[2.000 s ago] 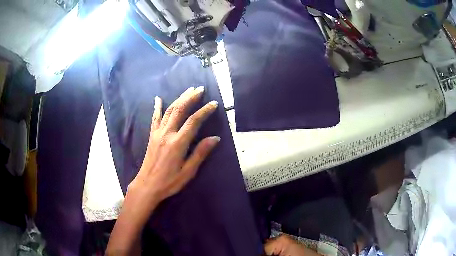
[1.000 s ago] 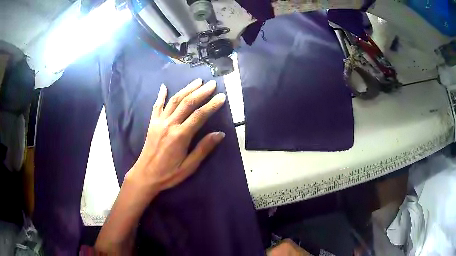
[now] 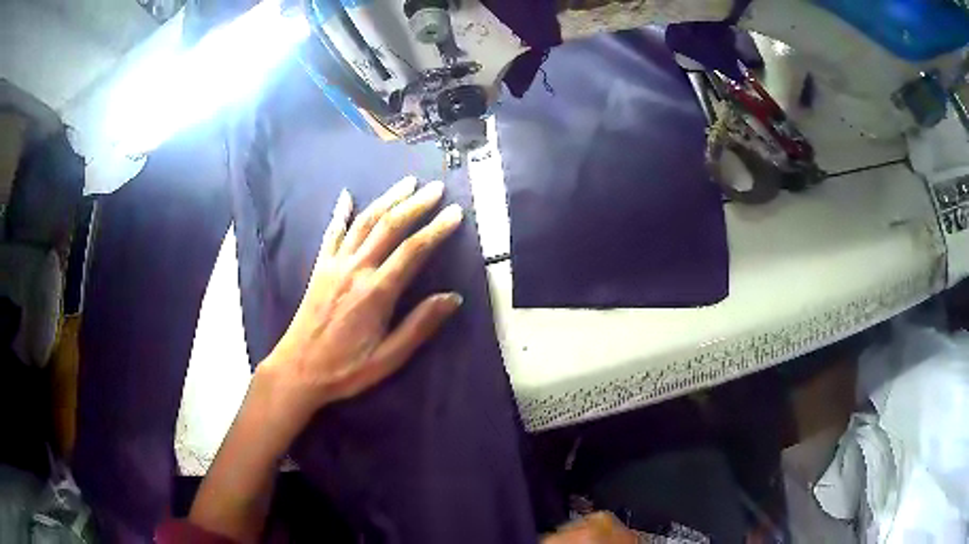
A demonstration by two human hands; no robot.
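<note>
A long dark purple garment panel [image 3: 425, 425] lies under the presser foot [image 3: 455, 157] and hangs over the table's front edge. My left hand [image 3: 361, 298] lies flat on it, palm down with fingers spread, just in front of the needle area. My right hand [image 3: 590, 529] is cut off by the bottom edge, beside the panel's lower right edge; its fingers and any hold are hidden. A squarish small cut piece [image 3: 616, 181] of the same cloth lies flat right of the needle. The white sewing machine head [image 3: 372, 43] is above.
A second purple panel [image 3: 138, 319] drapes off the table at left. Scissors with red handles [image 3: 770, 117] lie right of the small piece. A ruler is printed along the table edge [image 3: 723, 361]. White cloth [image 3: 914, 425] is heaped at right. A bright lamp [image 3: 202, 80] shines at upper left.
The camera view has shifted slightly. My left hand stays flat on the panel, its fingertips slightly farther from the presser foot than a second ago. The small cut piece stays beside the panel.
</note>
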